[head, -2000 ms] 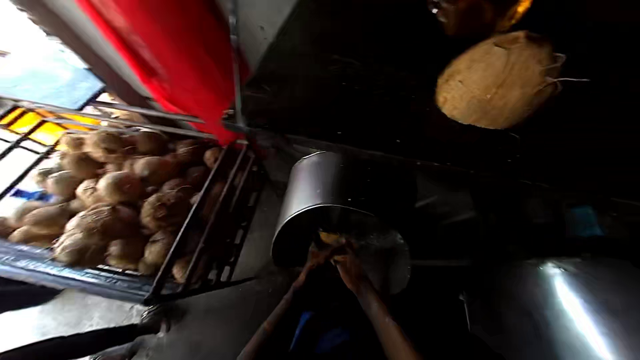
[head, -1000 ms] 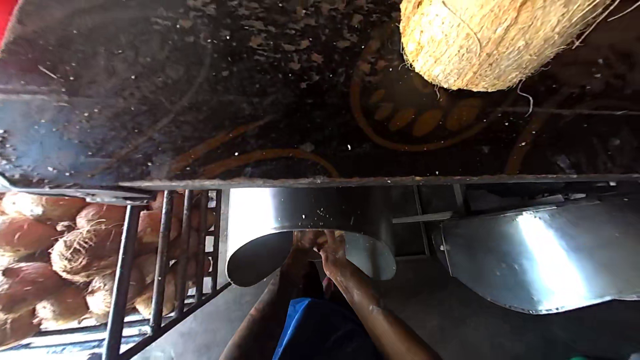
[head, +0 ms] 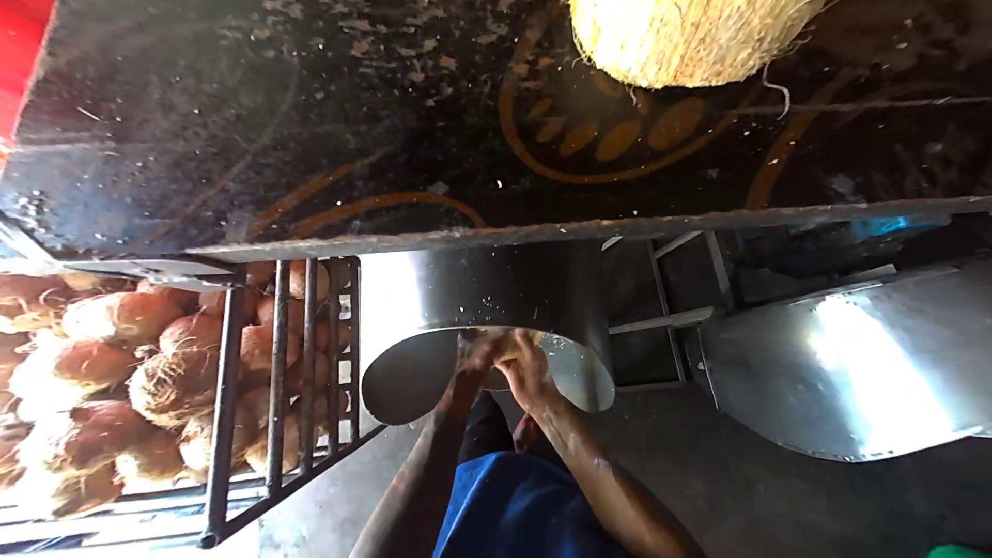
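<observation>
Both of my hands reach into the mouth of a curved sheet-metal guard (head: 504, 287) under the table's front edge. My left hand (head: 482, 349) is on the left and my right hand (head: 528, 368) is close beside it, near the centre of the opening. The fingers are partly in shadow and behind the metal, and what they hold cannot be made out. Pale bits speckle the metal above them and its inner right wall. A fibrous, husky coconut (head: 690, 39) lies on the dark table (head: 372, 186) above.
On the left, a metal-barred rack (head: 225, 418) holds many brown coconuts (head: 116, 318). A second curved sheet-metal piece (head: 845, 372) stands on the right, with a metal frame (head: 666, 318) between. Grey floor (head: 744, 496) shows below.
The view has shifted strongly since two seconds ago, bringing the table closer. Both hands stay inside the metal opening; a yellowish piece showed at them in the oldest frame.
</observation>
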